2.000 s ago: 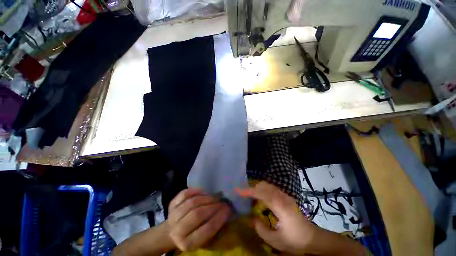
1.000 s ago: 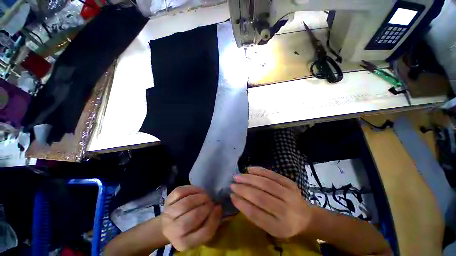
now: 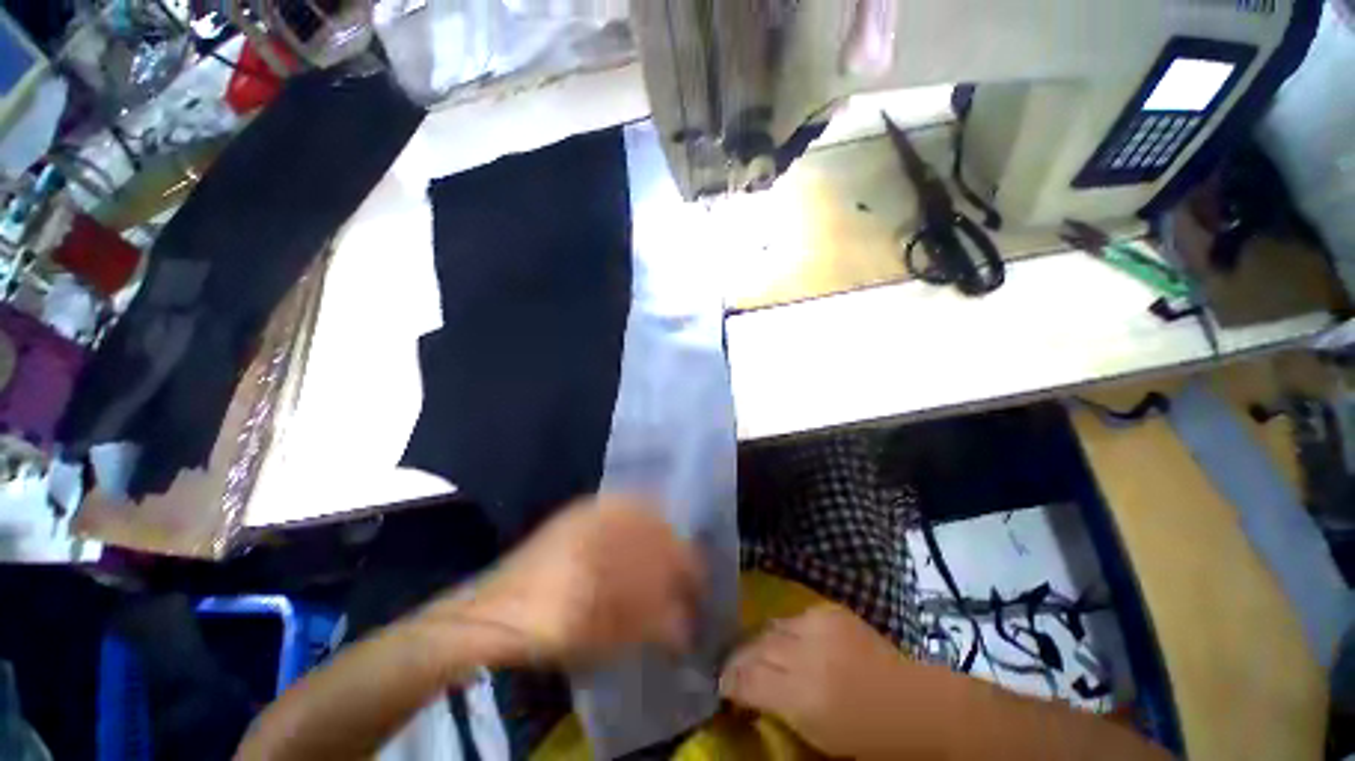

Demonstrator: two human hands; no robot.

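Observation:
A black fabric panel [image 3: 520, 312] lies on the white sewing table and hangs over its front edge. A pale grey-blue facing strip [image 3: 676, 431] runs along its right side, from near the needle area down to the wearer's lap. My left hand [image 3: 617, 580] is motion-blurred over the lower part of the strip; whether it grips the cloth cannot be told. My right hand [image 3: 810, 677] has its fingers curled on the strip's right edge near the lower end. The sewing machine head [image 3: 713, 89] stands above the strip's top end.
Black-handled scissors [image 3: 954, 245] and green snips [image 3: 1137, 268] lie at the machine's right. Black cut pieces [image 3: 253, 253] lie at far left. A blue basket [image 3: 290, 632] is at lower left. A wooden board [image 3: 1204, 565] with a grey strip is at lower right.
My left hand has moved up over the strip, and the strip's lower end now shows below it. My right hand has moved lower along the edge. The camera view has shifted slightly.

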